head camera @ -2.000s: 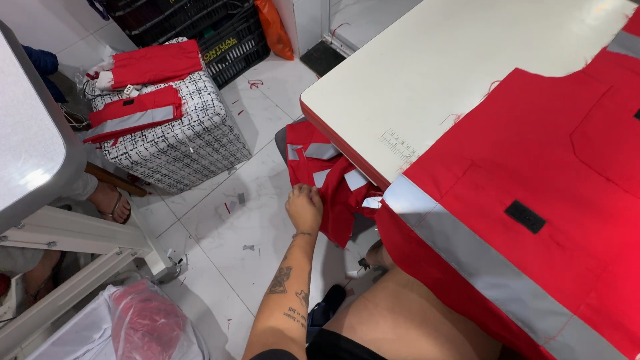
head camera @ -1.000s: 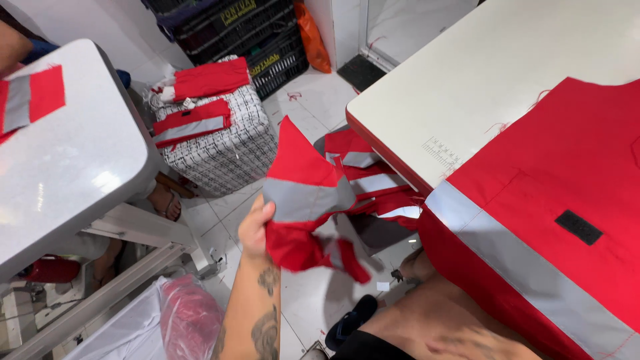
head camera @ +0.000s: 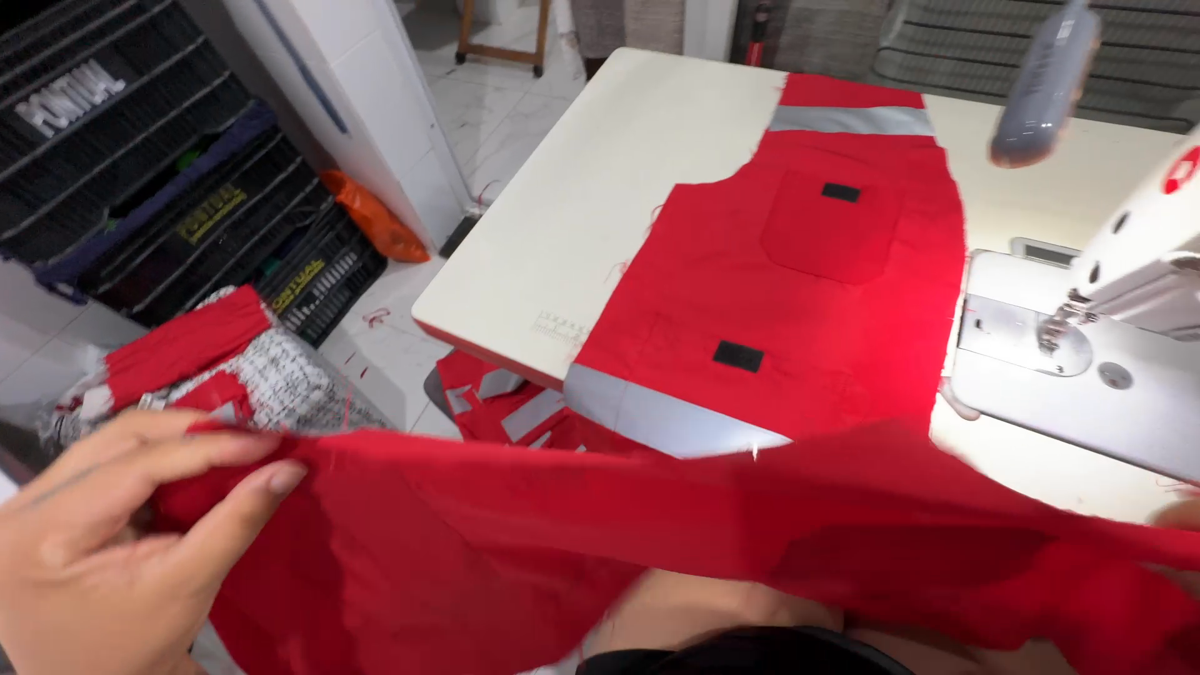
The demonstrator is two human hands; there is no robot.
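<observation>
My left hand (head camera: 141,525) pinches the upper edge of a red fabric piece (head camera: 450,525) at the lower left. The cloth stretches across the front of the view to the right edge, where a small part of my right hand (head camera: 1179,514) shows at its edge; its grip is mostly cut off. Behind, a red garment panel (head camera: 844,281) with grey reflective bands, a pocket and black patches lies flat on the white sewing table (head camera: 562,234). The sewing machine (head camera: 1144,244) stands to its right, its lit needle area beside the panel.
More red and grey pieces (head camera: 525,412) lie below the table's left corner. Red pieces also rest on a patterned covered stool (head camera: 291,375) at left. Black crates (head camera: 187,187) and an orange bag (head camera: 380,220) stand behind it. A grey handle-like object (head camera: 1045,89) hangs upper right.
The view has swung right, bringing the sewing machine in. One second ago my left hand held a red and grey piece beside the table; now a wide red cloth is stretched out in front.
</observation>
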